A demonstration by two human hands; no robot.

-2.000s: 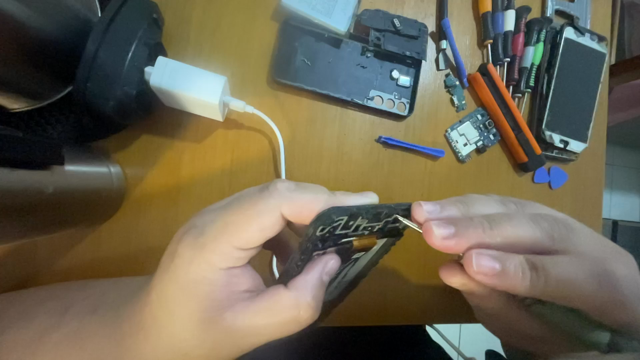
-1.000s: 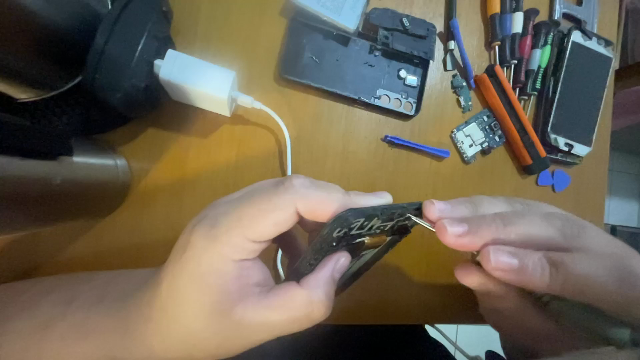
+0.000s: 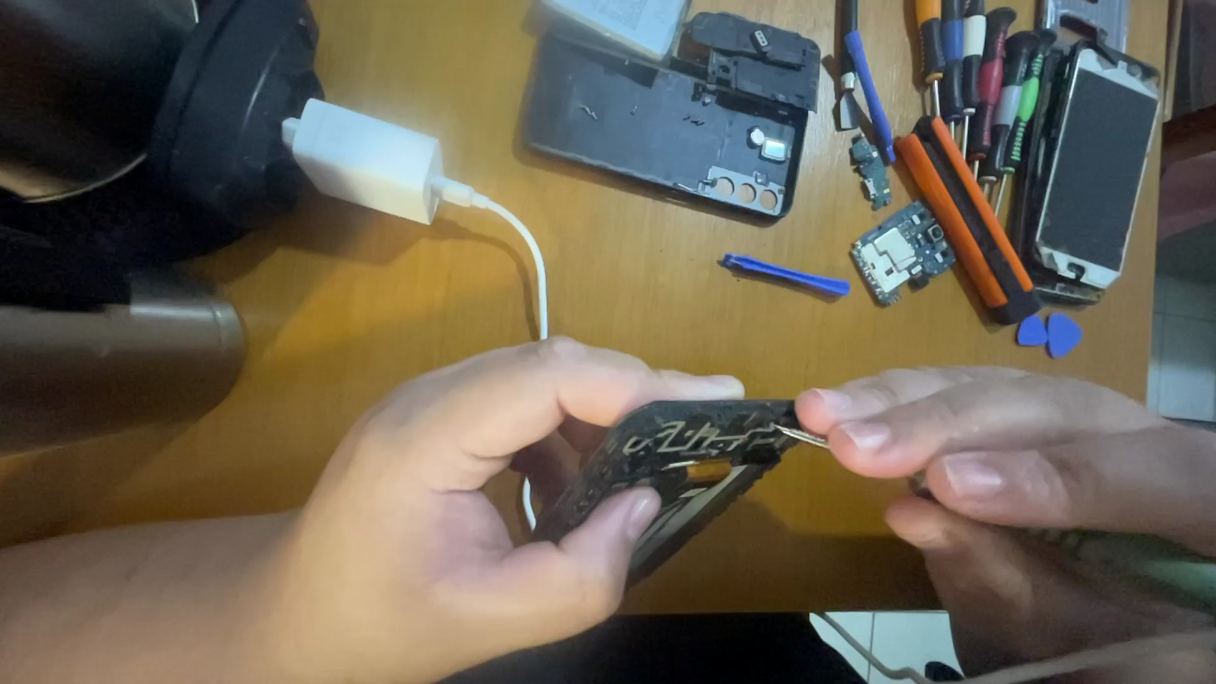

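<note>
My left hand (image 3: 475, 475) grips a dark phone frame (image 3: 703, 437) by its edges, thumb on the near side and fingers behind. The frame is held tilted above the table, its internal side with metallic traces partly in view. My right hand (image 3: 1007, 475) holds a thin metal-tipped tool (image 3: 803, 436), its tip at the frame's upper right corner. A greenish handle shows dimly under the right fingers; the rest of the tool is hidden, so its exact kind cannot be told.
Behind lie a phone back cover (image 3: 627, 123), a blue spudger (image 3: 787, 275), a circuit board (image 3: 902, 252), an orange-black handle (image 3: 969, 218), several screwdrivers (image 3: 993, 85), blue picks (image 3: 1062, 335) and a white-framed phone (image 3: 1097, 166). A white charger (image 3: 366, 160) with cable and a metal cylinder (image 3: 114, 351) are left.
Both hands stay almost where they were, the left still holding the phone frame and the right keeping the tool tip at its corner. The view has shifted slightly.
</note>
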